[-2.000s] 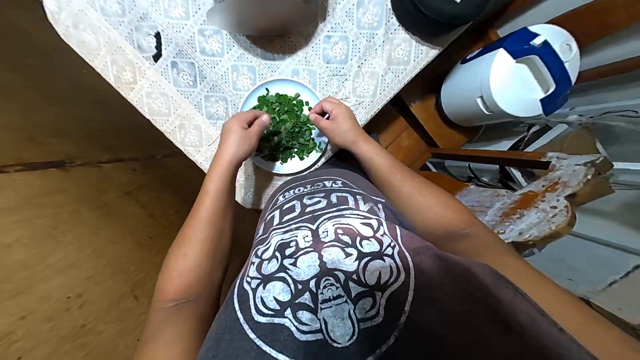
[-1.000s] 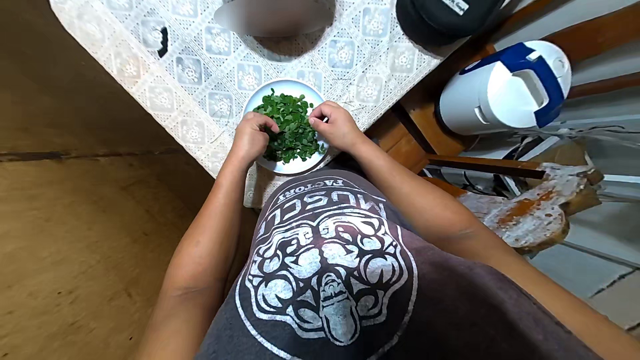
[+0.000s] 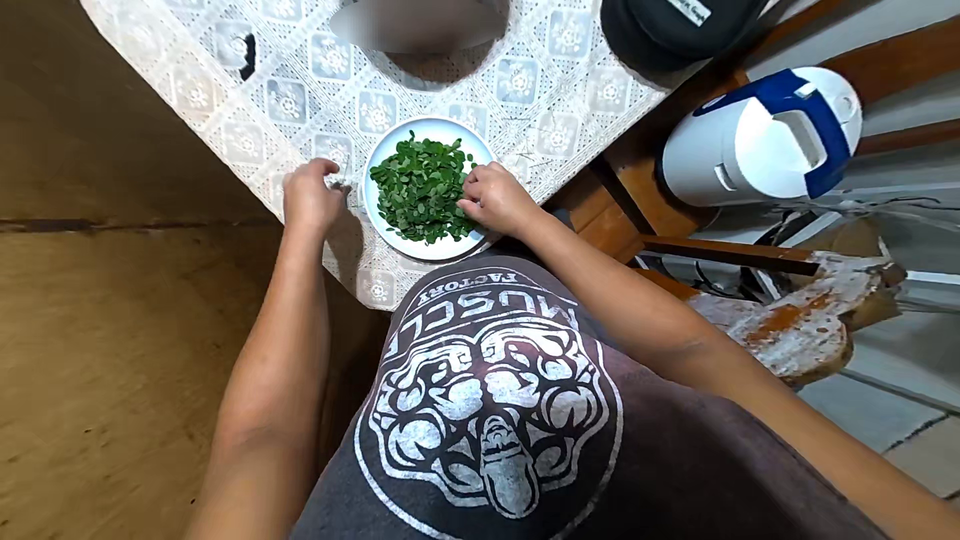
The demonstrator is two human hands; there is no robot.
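Observation:
A round white plate point(image 3: 442, 250) lies near the corner of the table, with a heap of small green leaves point(image 3: 421, 187) on it. My left hand point(image 3: 311, 196) is off the plate's left side, above the tablecloth, thumb and fingers apart; whether something thin is between them cannot be made out. At the plate's right rim, my right hand point(image 3: 495, 196) touches the edge of the leaves with its fingers curled. Whether it pinches a leaf or stem is hidden.
A lace-patterned tablecloth point(image 3: 286, 101) covers the table. A blurred rounded object point(image 3: 420, 26) stands beyond the plate. At the upper right is a black case point(image 3: 679, 34). A white and blue container point(image 3: 750, 142) stands right of the table, beside wooden furniture point(image 3: 731, 253).
My left hand has moved from the leaves to the left, off the plate and over the tablecloth. My right hand remains at the plate's right side.

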